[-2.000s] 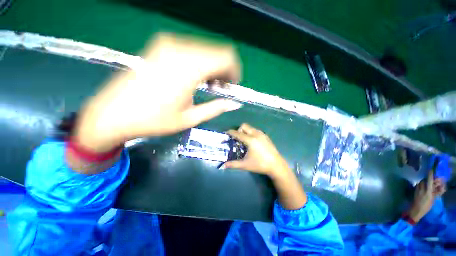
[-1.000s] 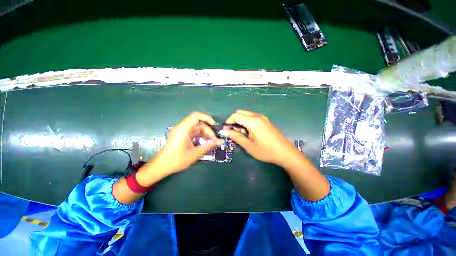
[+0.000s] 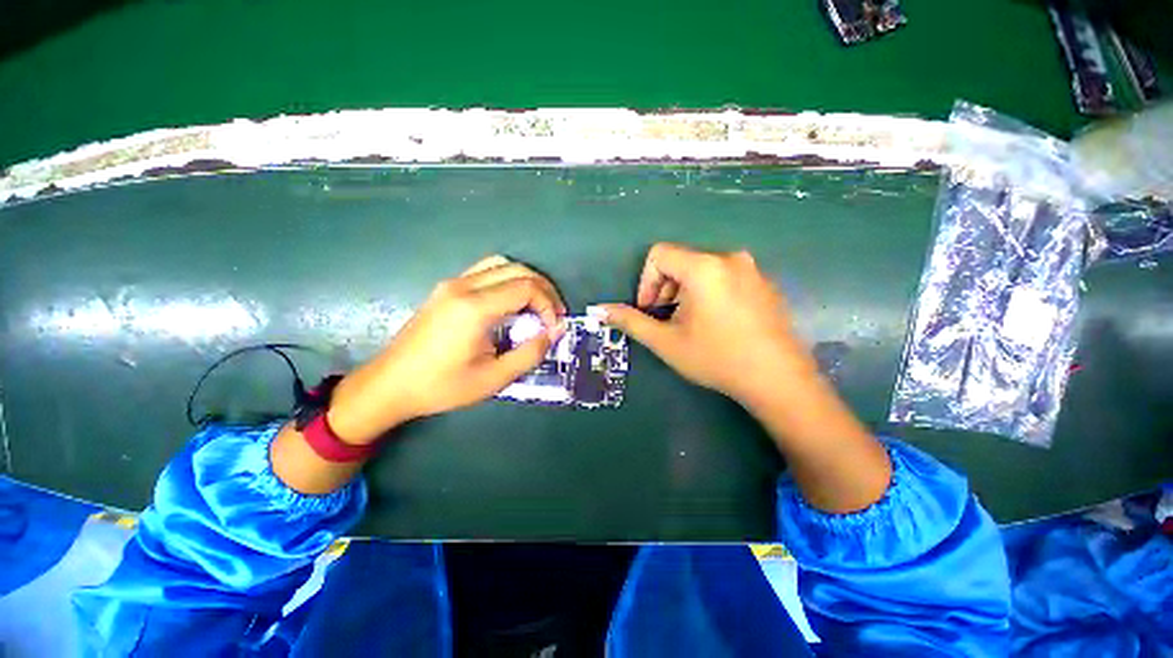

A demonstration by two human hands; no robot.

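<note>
An opened phone lies on the dark-green mat, its dark board end with small silver spots to the right. My left hand covers its left part, with thumb and fingertips together over the phone; a pale bit shows between the fingers, too small to name. My right hand is at the phone's upper right corner, fingers curled around a thin dark stick whose end shows by the palm. Its thumb tip points to the phone's top edge. A red wrist strap with a thin black cord is on my left wrist.
A shiny clear plastic bag of parts lies at right, by a wrapped pale post. A worn white edge borders the green belt. Waiting phones lie on the belt at upper right. A blue sleeve shows at lower right.
My hands, together over the phone a second ago, are now apart, the right one shifted to the right. More of the board end shows. The view has shifted; the belt phones sit nearer the top edge.
</note>
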